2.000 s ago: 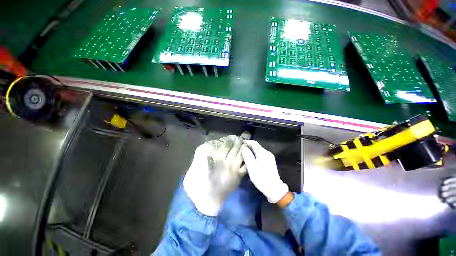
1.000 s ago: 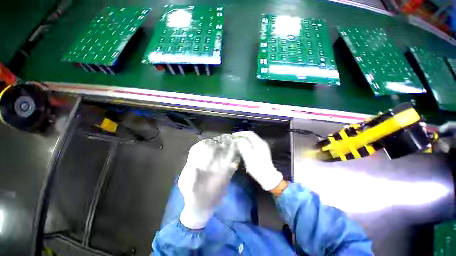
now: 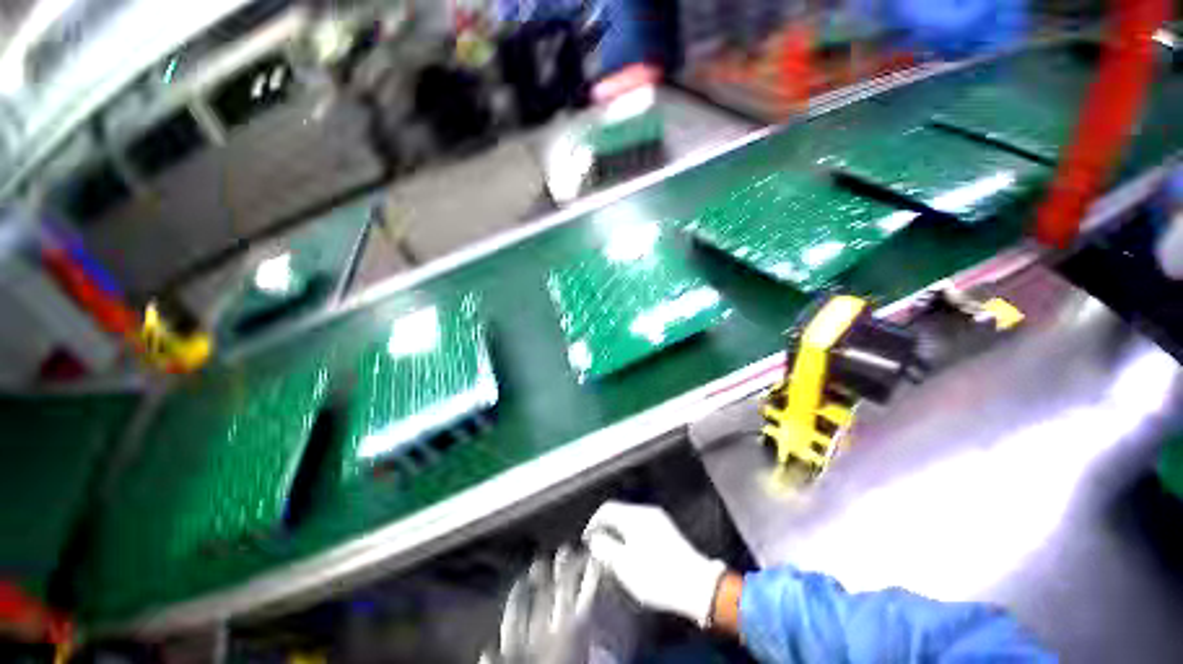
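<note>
My left hand [image 3: 550,612], in a white glove with a greyish palm, is at the lower edge, blurred and partly cut off, its fingers up and apart. My right hand [image 3: 653,558], in a white glove, is just right of it and pinches at the left glove's fingertips; blur hides the exact grip. A strip of bare wrist shows above the blue cuff. In front, green circuit boards lie in a row on the green belt, one in the middle [image 3: 636,305] and one left of it [image 3: 428,379].
The belt's pale side rail [image 3: 558,470] runs between my hands and the boards. A black-and-yellow striped holder [image 3: 811,389] stands on the steel bench [image 3: 960,461] at right. An orange-red post [image 3: 1096,136] rises at the right. Another board is across the belt, near blurred people.
The view has tilted up and turned, so the far side of the belt now shows. My hands appear lower in the picture. My left fingers are now spread, with my right hand still at them.
</note>
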